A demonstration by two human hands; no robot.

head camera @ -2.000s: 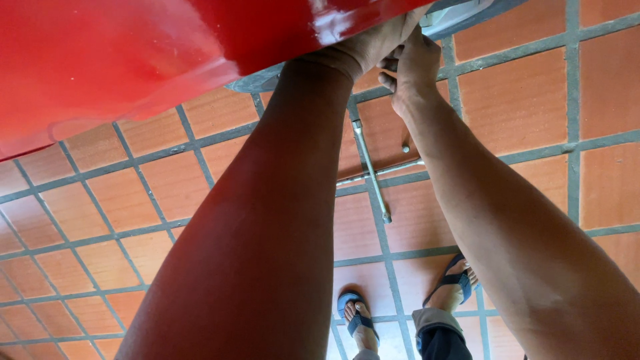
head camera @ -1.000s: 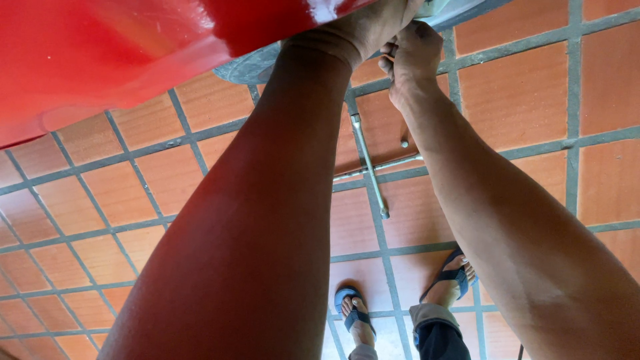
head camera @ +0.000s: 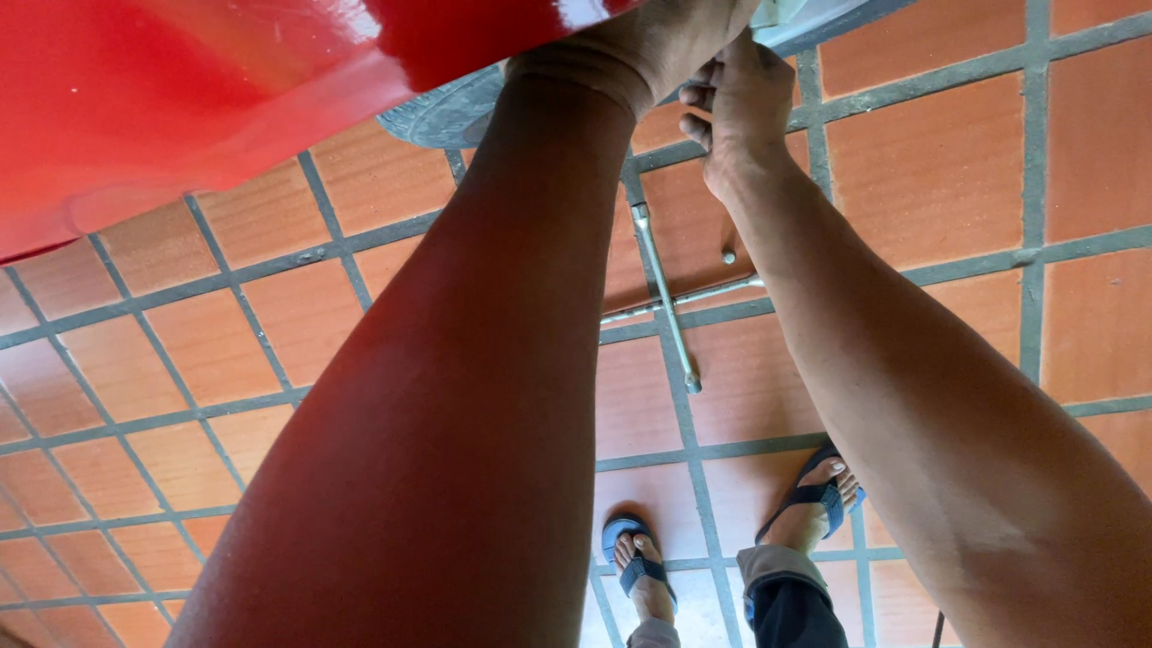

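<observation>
My left hand [head camera: 688,36] reaches past the edge of a red car body panel [head camera: 225,81], at the wheel; its fingers run out of the top of the view. My right hand [head camera: 751,90] is just beside it, below the pale wheel rim [head camera: 783,13], with several fingers curled; whatever its fingertips touch is hidden. Part of a black rubber tire [head camera: 445,112] shows to the left of my left wrist. On the tiles below the hands lies a four-way lug wrench [head camera: 664,292] of bare metal, one arm partly hidden by my forearm.
A small round-ended metal piece [head camera: 728,257] is near the wrench on the terracotta floor tiles [head camera: 927,162]. My two feet in dark flip-flops [head camera: 641,567] stand below the wrench. A thin dark rod or cord [head camera: 939,628] shows at the bottom edge.
My right hand has turned and its fingers have shifted slightly at the wheel. My left hand stays in about the same place. The wrench has not moved.
</observation>
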